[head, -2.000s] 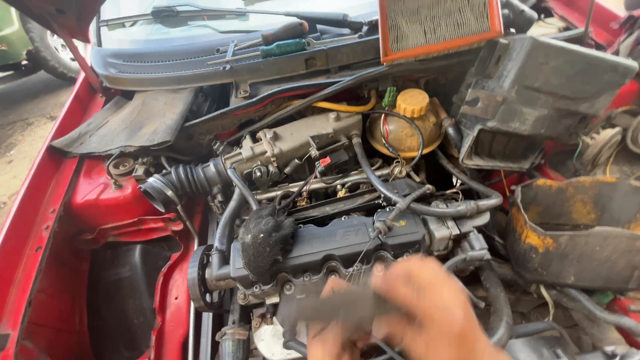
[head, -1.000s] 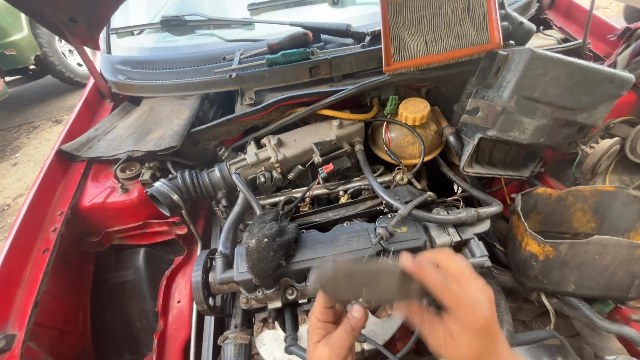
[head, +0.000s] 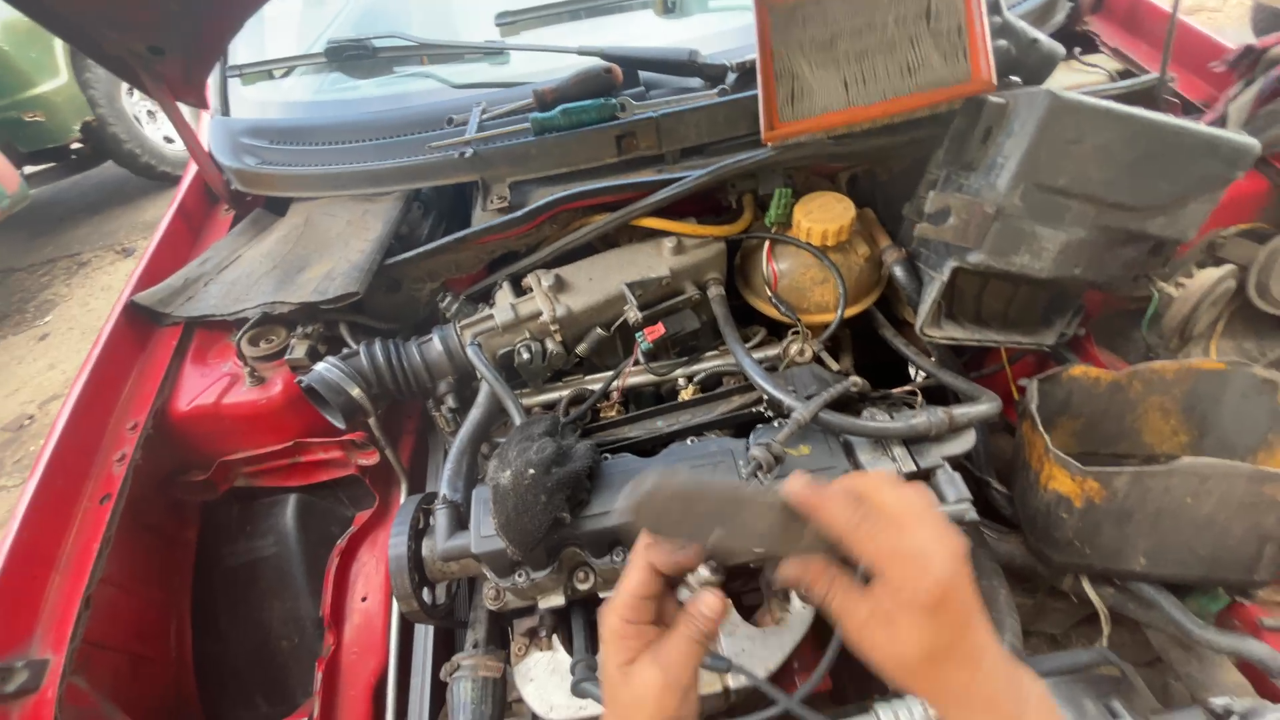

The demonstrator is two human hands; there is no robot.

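Note:
Over the front of the engine, my left hand (head: 665, 625) pinches a small metal-tipped part (head: 700, 578), perhaps a sensor, with a black cable near it. My right hand (head: 890, 580) grips a flat grey-brown piece (head: 725, 515), blurred, its material unclear, held just above that metal tip. Whether the two touch cannot be told. Behind them is the black valve cover (head: 690, 460), with a dark fibrous scouring pad (head: 541, 482) lying on its left part.
A coolant tank (head: 815, 275) with a yellow cap stands behind the engine. Screwdrivers (head: 575, 115) lie on the cowl beside an orange-framed air filter (head: 875, 65). A black air filter box (head: 1070, 210) and a cut black container (head: 1150, 520) are at right. An intake hose (head: 385, 375) opens at left.
The flat piece has stayed in my right hand and shifted slightly against my left hand. The metal tip in my left hand now shows below it. The surroundings have not plainly changed.

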